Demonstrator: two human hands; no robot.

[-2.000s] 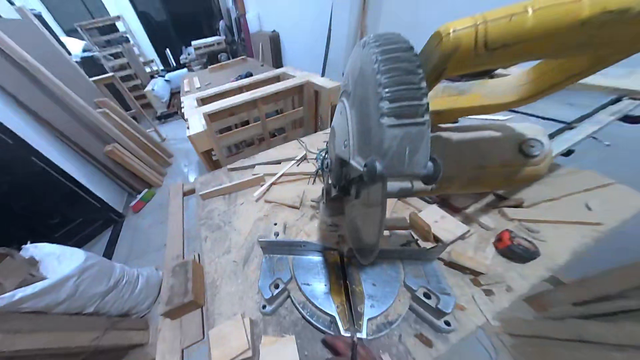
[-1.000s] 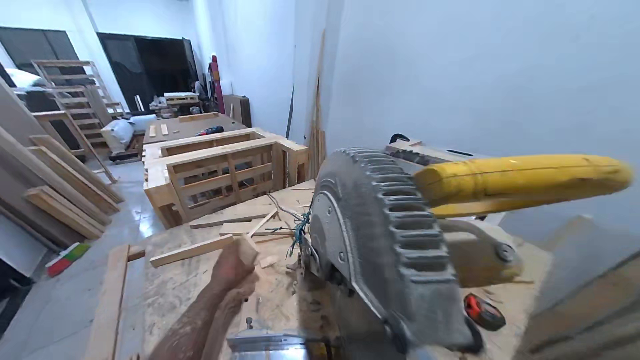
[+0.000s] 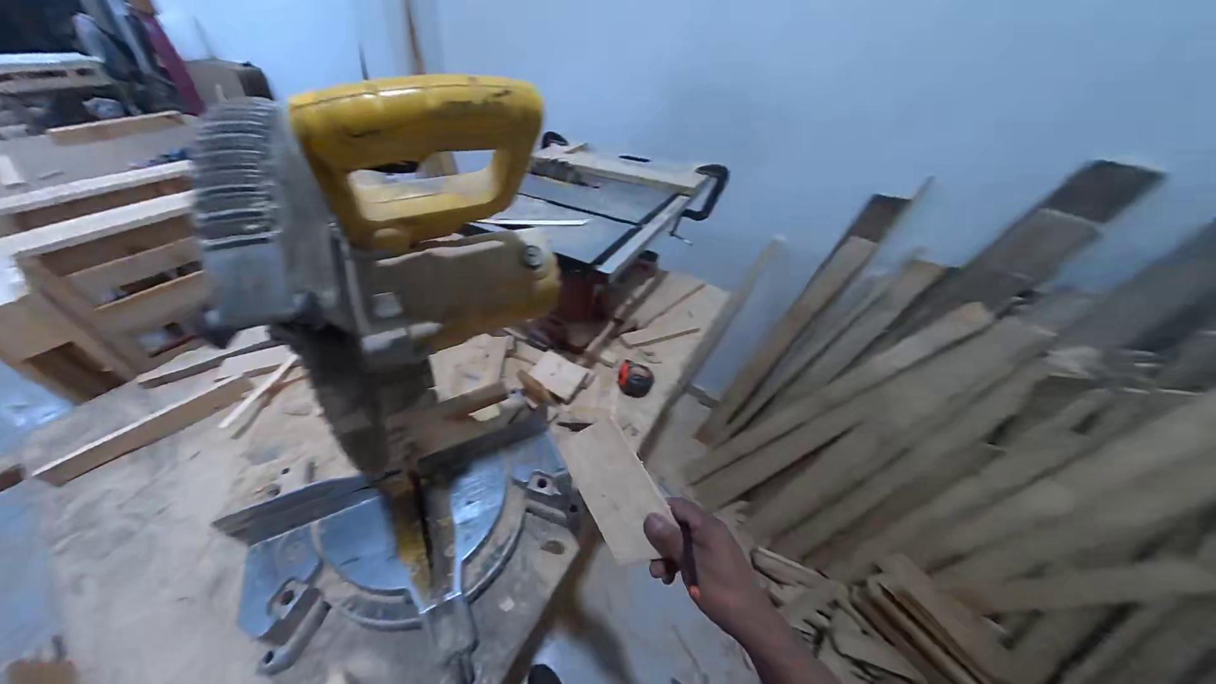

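Observation:
My right hand (image 3: 708, 560), at the lower middle right, grips the lower end of a short flat wooden board (image 3: 613, 489). Between its fingers there is also a thin dark item with an orange spot, too blurred to name. Just left of the board stands a miter saw with a yellow handle (image 3: 427, 104), its head raised above the metal base (image 3: 361, 541). The ribbed blade guard (image 3: 237, 180) faces left. A red and black tape measure (image 3: 635, 378) lies on the bench beyond the board. My left hand is out of view.
Many planks (image 3: 883, 418) lean and lie at the right by the wall. Offcuts (image 3: 559, 375) and a long wooden strip (image 3: 142, 432) lie on the dusty bench (image 3: 123, 532). A table saw (image 3: 608, 209) stands behind, and a wooden frame (image 3: 114, 256) at the left.
The view has swung far to the right. A hand that was reaching over the bench left of the saw one second ago is no longer seen there; my right hand now shows with a board in it.

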